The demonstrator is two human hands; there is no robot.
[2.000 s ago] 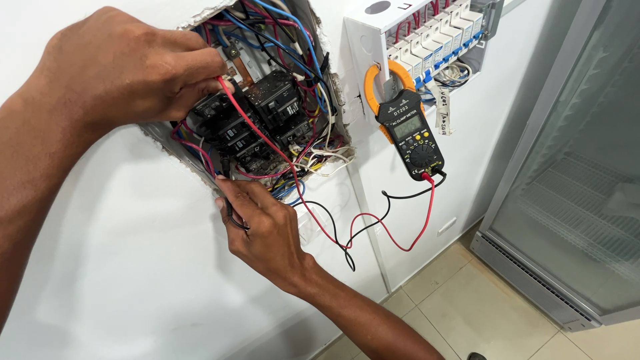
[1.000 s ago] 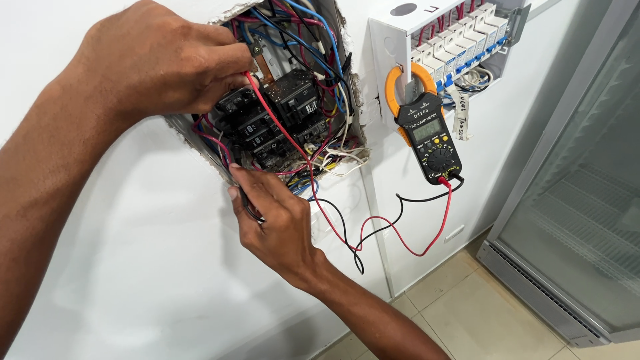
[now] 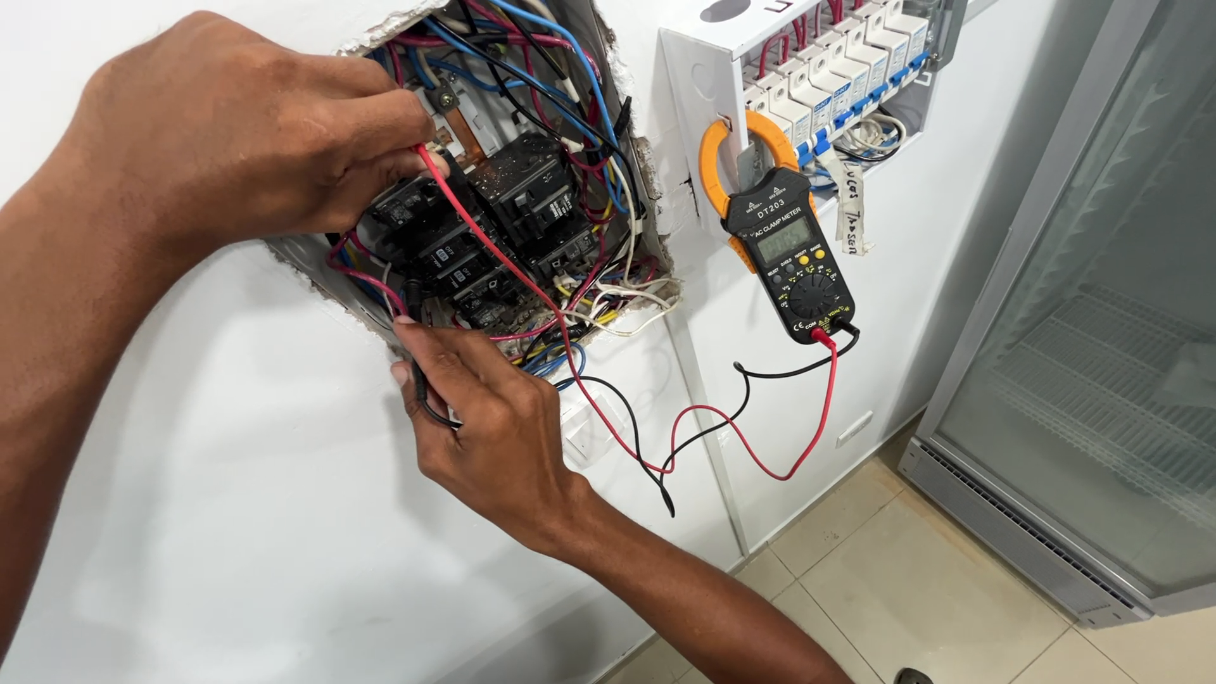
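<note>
My left hand (image 3: 275, 133) pinches the end of the red test lead (image 3: 494, 252) at the upper left of the open breaker panel; its probe tip is hidden by the fingers. Lower down, my right hand (image 3: 484, 418) grips the black test probe (image 3: 415, 304) at the panel's lower left edge, where its tip cannot be made out. Black circuit breakers (image 3: 532, 195) sit inside among red, blue, black and white wires. Both leads run to a clamp meter (image 3: 793, 252), whose orange jaw hooks over the side wall of a white breaker box. Its display is too faint to read.
The white breaker box (image 3: 703, 109) holds a row of white breakers (image 3: 841, 81), with a tape tag (image 3: 850, 204) hanging below. Broken plaster (image 3: 655, 180) edges the panel opening. At right stands a glass-door refrigerator (image 3: 1073, 285) on the tiled floor (image 3: 931, 560).
</note>
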